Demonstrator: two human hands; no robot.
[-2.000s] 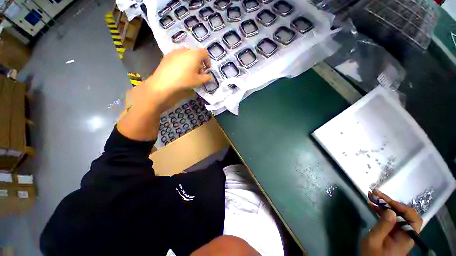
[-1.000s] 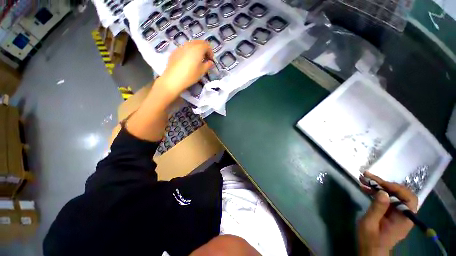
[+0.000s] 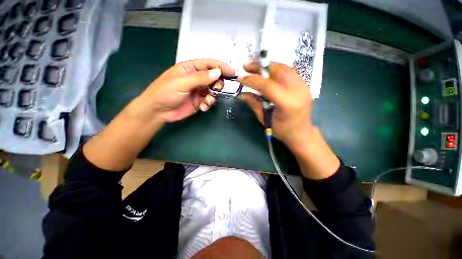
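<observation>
My left hand (image 3: pixel 185 88) holds a watch case frame (image 3: pixel 228 88), a rounded open ring, by its left side between thumb and fingers. My right hand (image 3: pixel 283 96) holds a dark pen tool (image 3: pixel 268 114) with a brass and blue fitting and a thin hose trailing toward me. Its fingertips touch the frame's right side. The white parts tray (image 3: pixel 324 30) lies just beyond both hands. Silver bits (image 3: pixel 305 53) are heaped in its right compartment and others are scattered in the left one. Whether a bit is between my right fingertips cannot be told.
At the far left, dark frames stand in rows on whitish sheet (image 3: pixel 93 76). A control unit (image 3: pixel 435 116) with lit displays stands at the right. A small silver cluster (image 3: pixel 229 113) lies on the green bench (image 3: pixel 192 141). A cardboard carton (image 3: pixel 415 225) is at the lower right.
The view has turned right. My left hand has left the frame sheet with a frame in it. My right hand has moved from the tray's near edge to the frame, the pen still in it.
</observation>
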